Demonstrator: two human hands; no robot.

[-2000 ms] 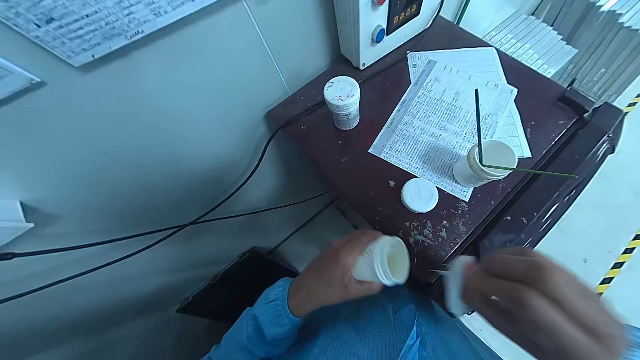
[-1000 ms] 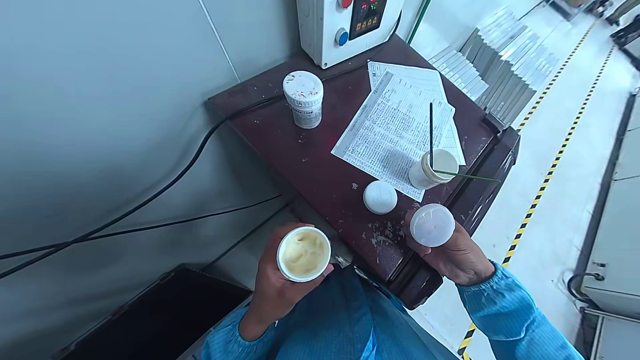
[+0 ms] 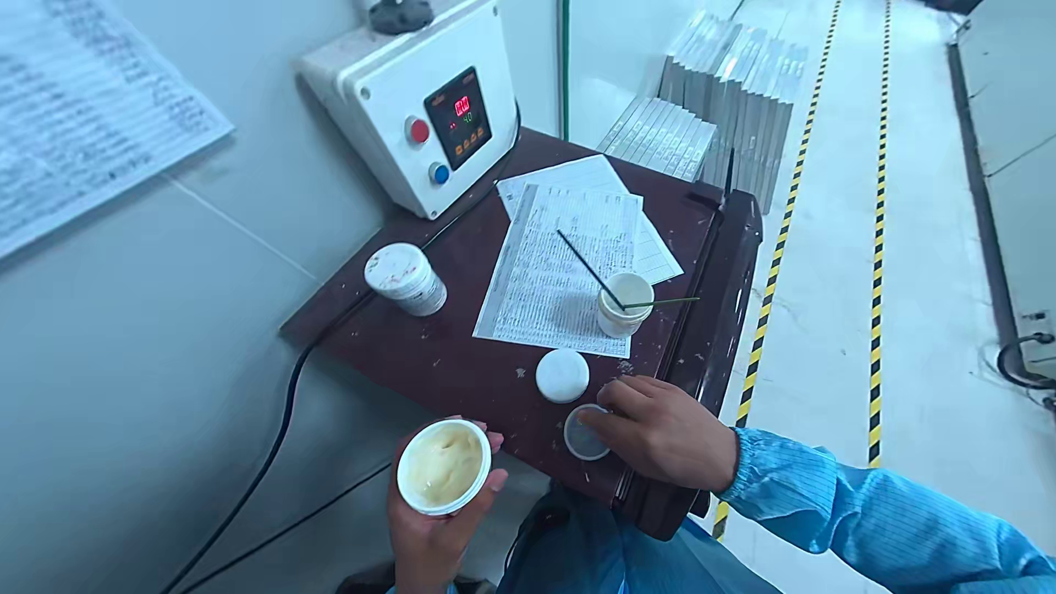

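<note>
My left hand [image 3: 437, 536] holds an uncovered white plastic jar [image 3: 444, 467] with pale yellow cream-like stuff inside. My right hand [image 3: 668, 429] has its fingers on the edge of a translucent round lid [image 3: 584, 434], which lies at the near edge of the dark red tabletop. Just behind that lid is a white round lid [image 3: 563, 376]. Farther back, an uncovered white jar [image 3: 620, 323] stands partly on the papers, with a black stick [image 3: 587, 266] and a thin green stick [image 3: 672, 302] in it. A closed white jar [image 3: 406, 280] with a stained lid stands at the left.
Printed papers [image 3: 553, 272] lie on the dark red top [image 3: 462, 363]. Behind stands a white control box [image 3: 425, 107] with buttons and a display. A black cable [image 3: 289, 404] runs down the left side. Stacked metal-looking panels [image 3: 726, 91] stand beyond, beside yellow-black floor tape [image 3: 780, 247].
My right hand has brought the translucent lid from the air down to the tabletop. The left hand still holds the uncovered jar, which was tilted sideways in the oldest frame.
</note>
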